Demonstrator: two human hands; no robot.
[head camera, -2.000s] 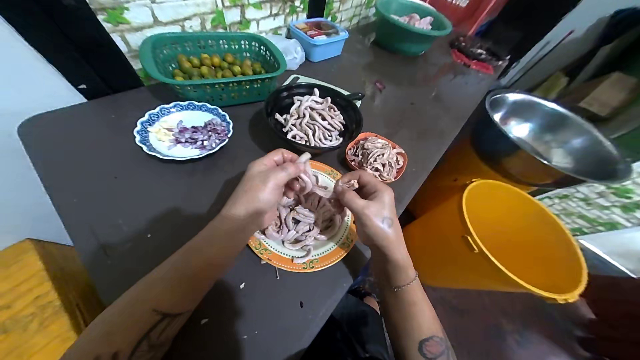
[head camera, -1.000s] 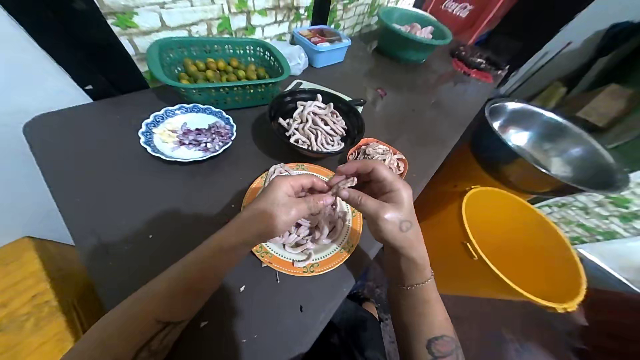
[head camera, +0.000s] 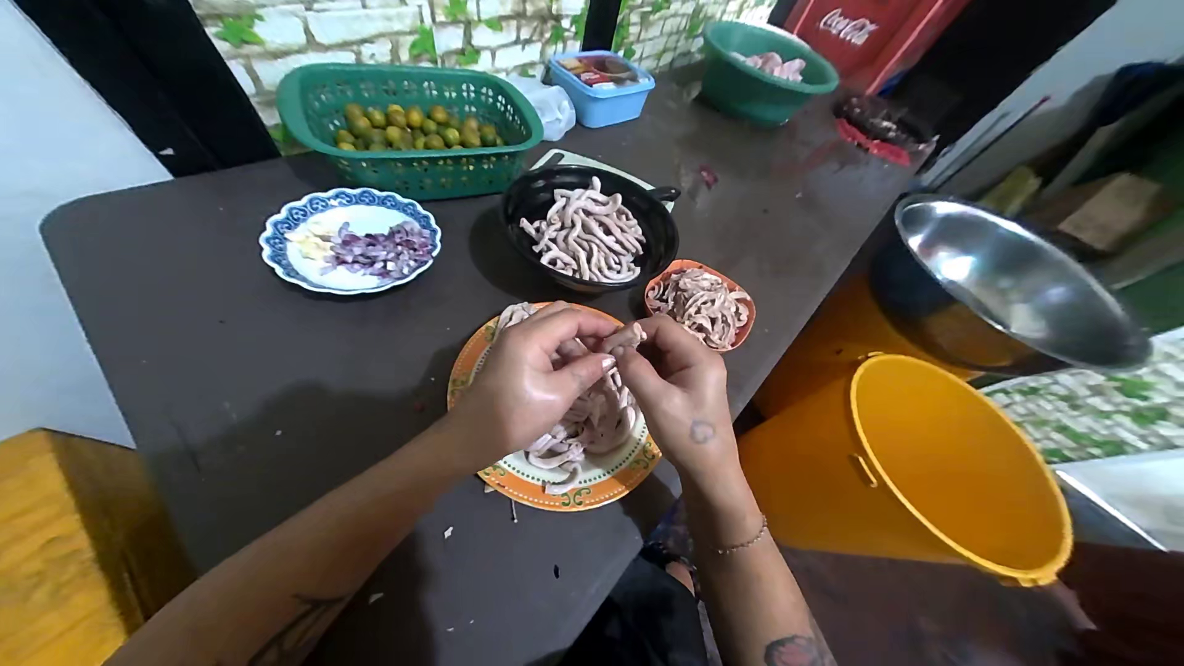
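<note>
My left hand (head camera: 527, 379) and my right hand (head camera: 680, 388) meet above an orange-rimmed plate (head camera: 555, 499). Between their fingertips they pinch one pale strand of what looks like intestine (head camera: 625, 339). More such strands (head camera: 592, 425) lie heaped on the plate, partly hidden by my hands. Behind them a black pan (head camera: 664, 242) holds a pile of similar whole strands (head camera: 587, 231). Just right of it, a small orange bowl (head camera: 751, 319) is filled with thinner, flatter pale pieces (head camera: 698, 303).
A blue-rimmed plate (head camera: 277, 242) bears chopped purple onion and pale bits. Behind stand a green basket (head camera: 416, 171) of small green-orange citrus fruits, a blue container (head camera: 606, 106) and a green basin (head camera: 758, 83). Beside the table are a steel basin (head camera: 1017, 277) and an orange bucket (head camera: 962, 462).
Both hands have stayed over the plate, and their fingertips have come closer together around the strand since two seconds ago.
</note>
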